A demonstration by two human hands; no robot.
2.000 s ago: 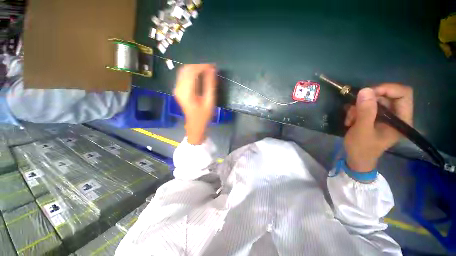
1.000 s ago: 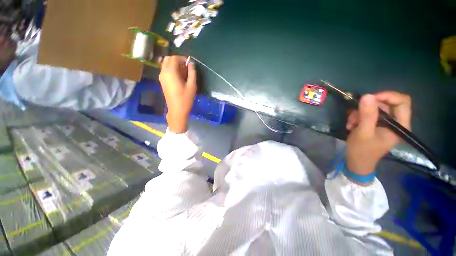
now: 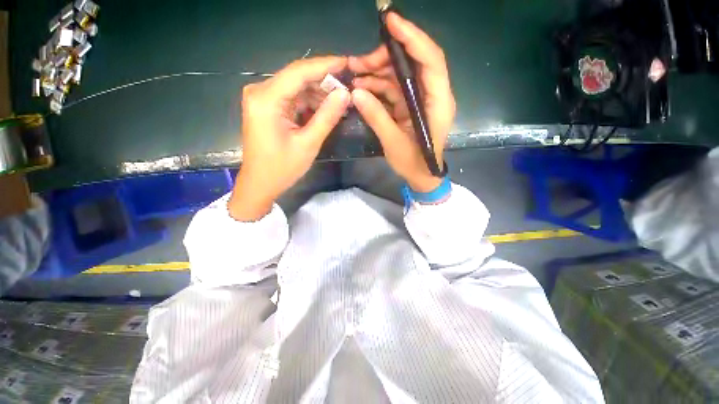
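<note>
My left hand (image 3: pixel 288 118) pinches a small silver-white component (image 3: pixel 333 84) between thumb and fingers, just above the bench's front part. My right hand (image 3: pixel 414 102) is right beside it, its thumb and fingertips touching or nearly touching my left fingertips. The black soldering iron (image 3: pixel 410 91) lies across my right hand, its front end pointing to the far side and cut off by the top edge. The thin solder wire (image 3: pixel 185 74) runs from the left to behind my left hand. The red circuit board cannot be seen; my fingers may hide it.
A loose pile of silver components (image 3: pixel 66 49) lies at the far left, with the solder spool (image 3: pixel 12 146) nearer the edge. A black station (image 3: pixel 603 71) with stickers stands right. Blue stools (image 3: pixel 564 189) and people's white sleeves (image 3: pixel 682 209) show at both sides.
The view has swung right. My left hand has left the spool area and now holds a component. My right hand has come up against it, with the iron turned more upright.
</note>
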